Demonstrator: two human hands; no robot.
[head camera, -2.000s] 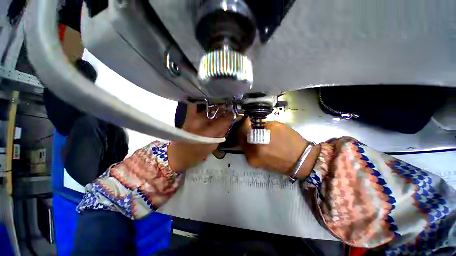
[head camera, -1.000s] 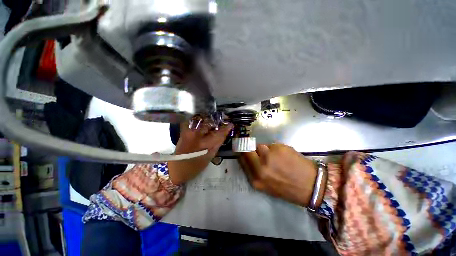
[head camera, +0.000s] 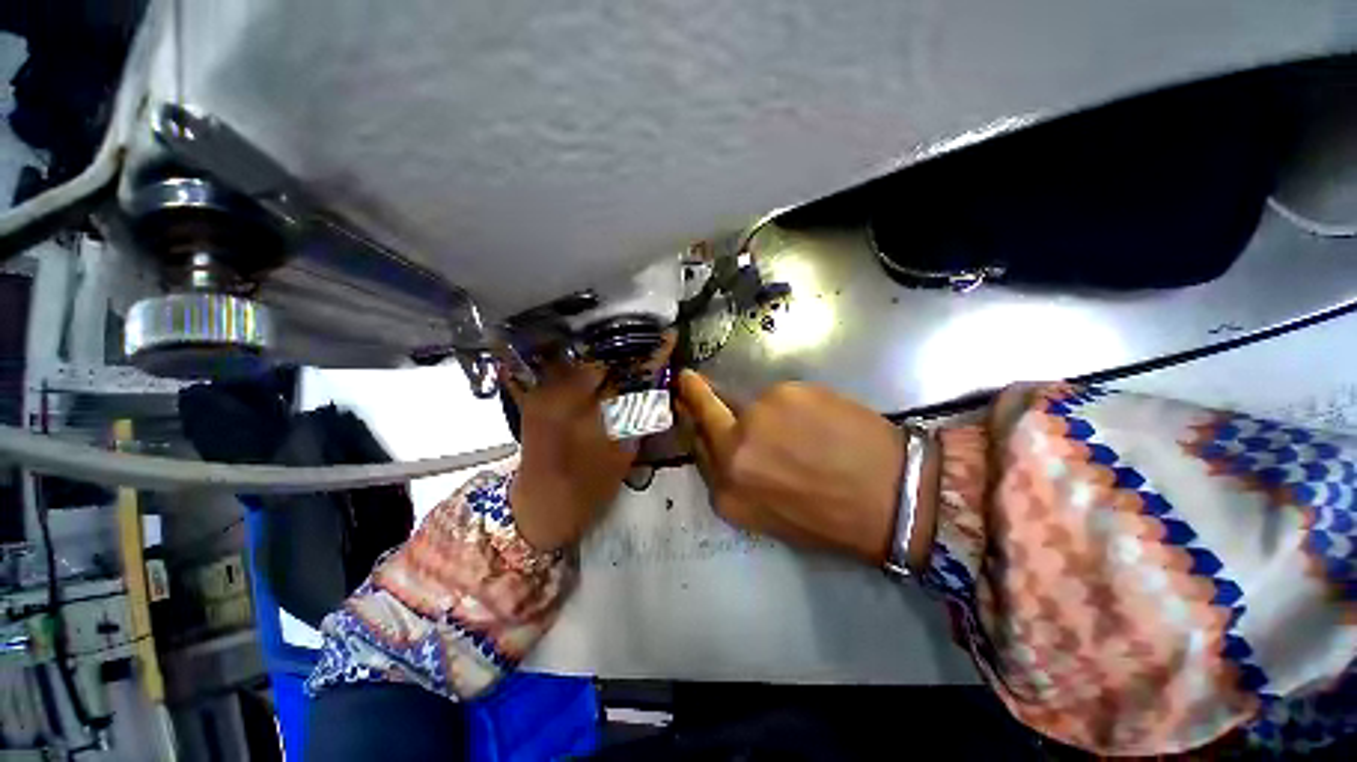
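Note:
A small black work piece (head camera: 677, 360) shows as a thin dark strip by the needle area, mostly hidden by my fingers and the ribbed silver tension knob (head camera: 639, 412). My left hand (head camera: 570, 454) is just left of the knob; its fingertips are hidden behind the knob and machine parts. My right hand (head camera: 804, 462) is right of the knob, fingers curled, with thumb and forefinger at the piece's near edge. The needle plate (head camera: 714, 331) shows under the lamp just beyond my fingers.
The pale machine head (head camera: 595, 134) fills the top. A larger knurled knob (head camera: 198, 325) and curved guard (head camera: 298, 474) are at left. A dark item (head camera: 1072, 209) lies under the arm at right. Black bundles (head camera: 335, 491) sit at the table's left, above blue material (head camera: 536, 718).
My view has shifted, so the large knob and guard stand further left and more needle plate shows. My right hand first drew back toward me, then moved in closer to my left hand.

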